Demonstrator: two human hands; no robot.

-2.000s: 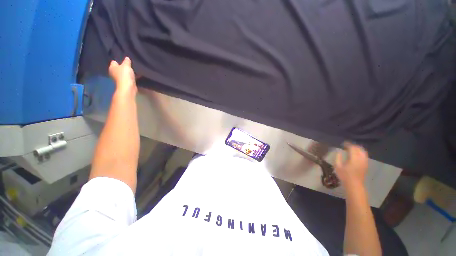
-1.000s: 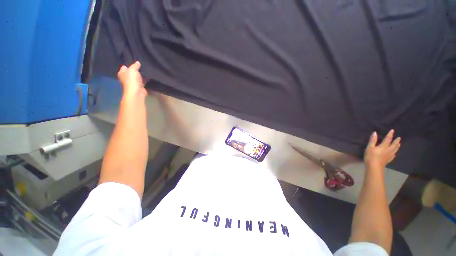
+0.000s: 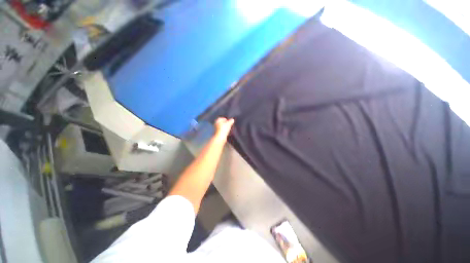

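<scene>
The dark fabric (image 3: 340, 149) covers much of the machine bed, with long creases; several run towards my left hand. My left hand (image 3: 224, 125) is at the fabric's near-left corner, beside the blue cover, fingers bunched on its edge; the fingertips are small and blurred. My right hand is out of the picture. A smartphone (image 3: 289, 242) with a lit screen lies on the bed's bare metal near edge (image 3: 247, 190), partly cut off by the picture's bottom.
A large blue machine cover (image 3: 190, 61) spans the bed at upper left. Below it is a pale housing with a hinge (image 3: 148, 146). Pale rolls or tubes (image 3: 129, 198) lie lower left. A bright white strip (image 3: 381, 49) runs along the bed's far side.
The view has swung left, bringing in more of the blue cover and floor area. My right hand and the shears have left the picture. My left hand remains at the fabric's near-left edge.
</scene>
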